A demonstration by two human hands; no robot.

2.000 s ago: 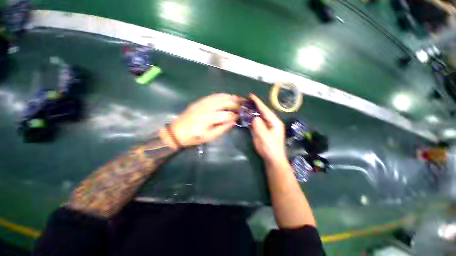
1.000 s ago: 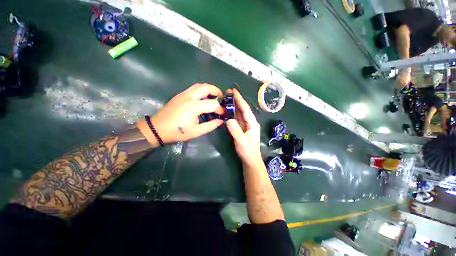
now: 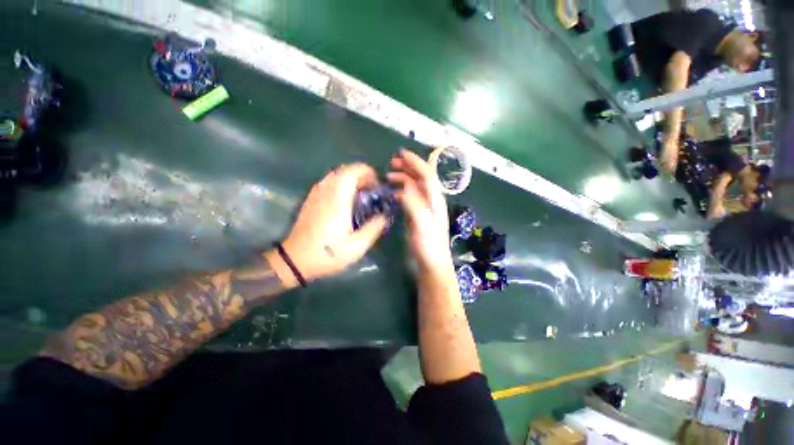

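Note:
My left hand (image 3: 331,224) is closed around the black housing (image 3: 373,207), whose dark, blurred face shows between thumb and fingers. My right hand (image 3: 420,204) is just right of the housing, with its fingers raised and bent. It is blurred, and whether its fingertips touch the housing or hold something small is unclear. The pale yellow parts ring (image 3: 434,162) lies right behind my right hand, with small dark bits inside.
A joined unit (image 3: 487,247) with blue discs lies right of my right wrist. A round circuit board (image 3: 181,69) and green cell (image 3: 205,102) lie at upper left. Dark waiting units (image 3: 26,139) are far left. A pale rail (image 3: 348,87) crosses behind. Other people (image 3: 688,52) and a black fan (image 3: 750,243) are at right.
My right hand has come off its close two-handed grip, its fingers now lifted near the ring. My left hand has turned the housing so a broader face shows. The view has shifted slightly.

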